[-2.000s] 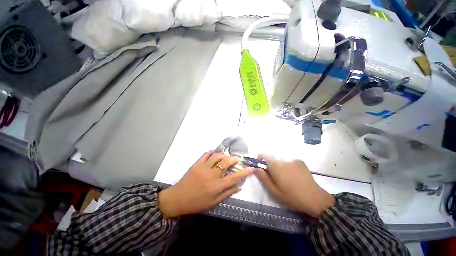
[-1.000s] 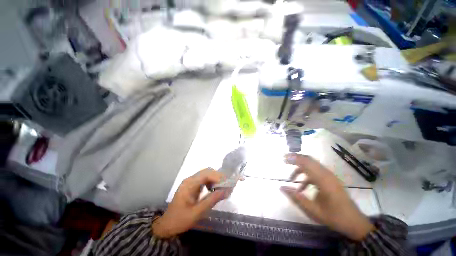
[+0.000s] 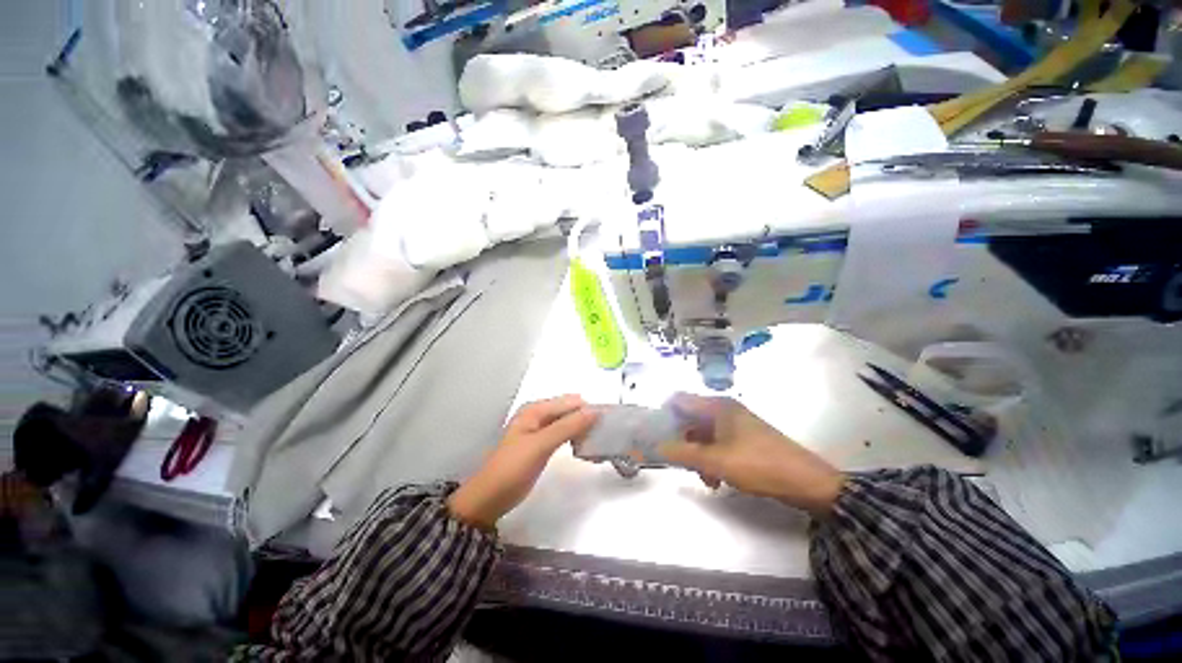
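A small grey fabric piece (image 3: 622, 433) is stretched between both hands, just in front of the sewing machine's needle area (image 3: 668, 343). My left hand (image 3: 525, 453) pinches its left end between thumb and fingers. My right hand (image 3: 745, 449) grips its right end and hides part of it. The black thread snips (image 3: 927, 411) lie on the machine bed to the right. The lime-green tag-like attachment (image 3: 598, 315) hangs left of the needle area.
Large grey cloth (image 3: 376, 402) lies left of the machine. White padded bundles (image 3: 454, 220) are behind it. A grey box with a fan (image 3: 233, 330) and red-handled scissors (image 3: 189, 446) are far left. A wooden-handled tool (image 3: 1108, 146) lies on the machine top.
The snips, earlier in my right hand, now lie at the right. My right hand has moved back left and taken hold of the fabric piece. The view has shifted to show more behind the machine.
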